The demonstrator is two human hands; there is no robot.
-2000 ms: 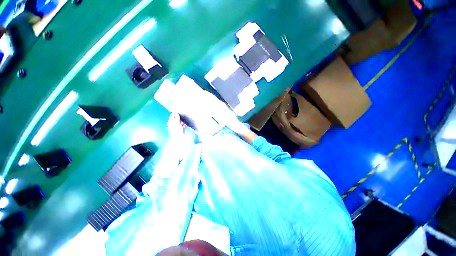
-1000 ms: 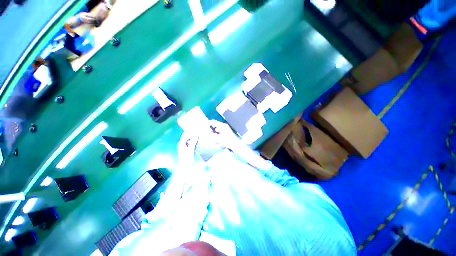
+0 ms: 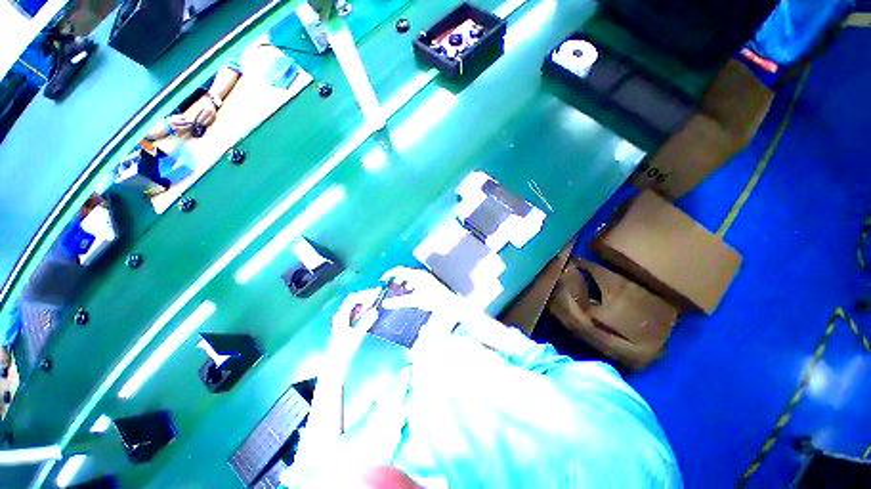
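My left hand [image 3: 355, 315] and my right hand [image 3: 409, 285] hold a folding carton blank [image 3: 399, 325] close in front of my body; its dark face shows between them. Glare washes out the fingers and the card's edges. Two stacks of flat carton blanks, one nearer [image 3: 463, 260] and one farther [image 3: 497, 210], lie side by side on the green bench beyond my right hand. A black box with a raised white flap [image 3: 308, 271] stands beyond my left hand.
More black boxes [image 3: 227, 363] stand in a row to the left. Ridged black pieces [image 3: 272, 435] lie near my left arm. Brown cartons [image 3: 669, 250] are right of the bench. A parts bin [image 3: 460, 40] and a white ring on a long black tray [image 3: 575, 57] are ahead. Another person's hands [image 3: 196, 124] work opposite.
The view has shifted, showing more of the bench ahead. The held card showed mostly white before; now its dark face shows between my hands.
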